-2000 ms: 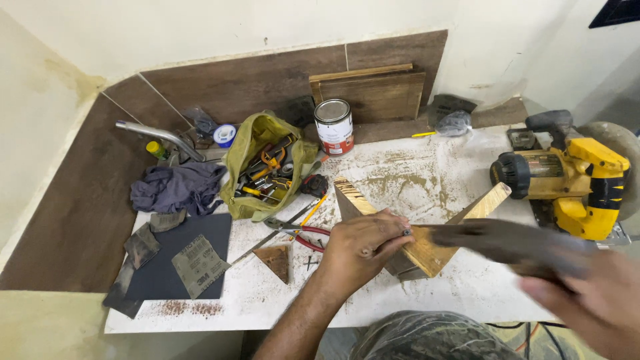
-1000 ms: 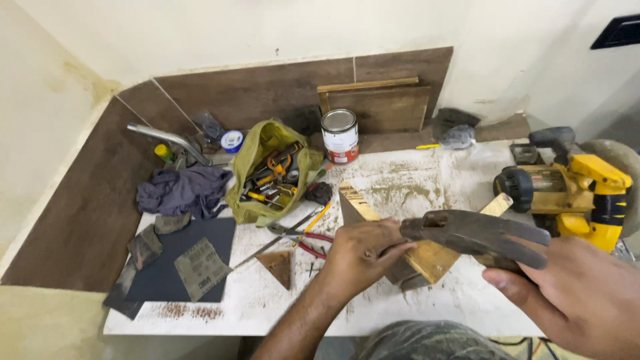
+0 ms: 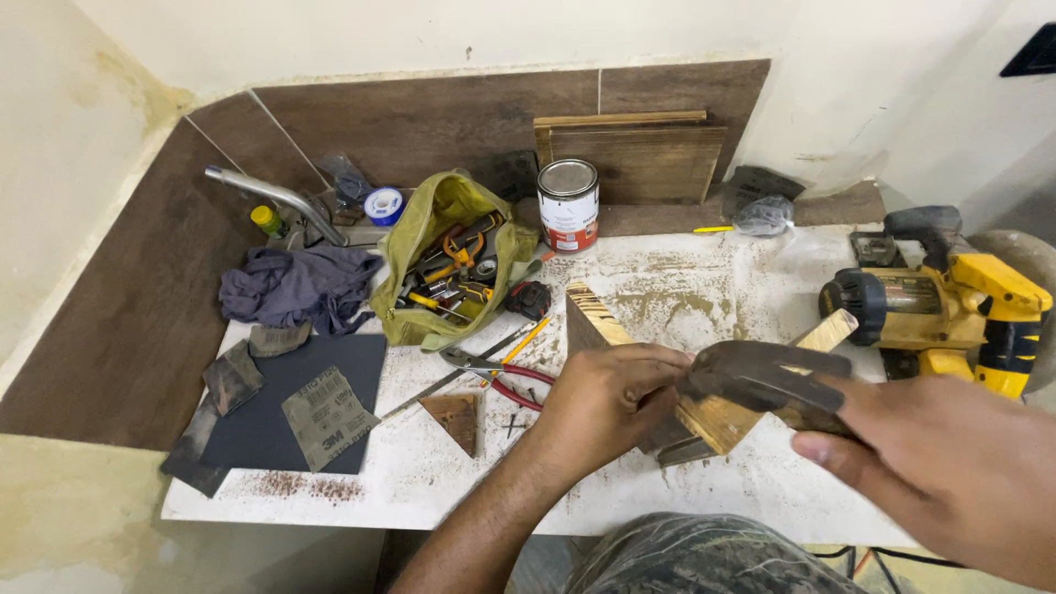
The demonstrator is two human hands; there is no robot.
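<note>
My right hand (image 3: 916,462) grips a claw hammer (image 3: 763,375), whose dark metal head lies over the joint of an angled wooden piece (image 3: 718,421), close to the fingertips of my left hand (image 3: 606,404). Those left fingertips are pinched together at the wood; a nail shows there in the oldest frame but is hidden now. One arm of the wood runs up and left to a pale cut end, another up and right. Slip-joint pliers (image 3: 495,367) with red handles, a pencil (image 3: 528,340) and a triangular wood offcut (image 3: 454,419) lie left of my left hand.
An open green tool bag (image 3: 404,289), a tape measure (image 3: 528,299) and a paint can (image 3: 568,210) stand behind. Sandpaper (image 3: 330,417) and a crumpled cloth (image 3: 297,285) lie left. A yellow power saw (image 3: 932,305) sits right. Wooden panels (image 3: 643,161) lean against the wall.
The hammer was blurred and further right of my left fingertips two seconds ago; its head is now beside them. My left hand stays at the joint of the wood.
</note>
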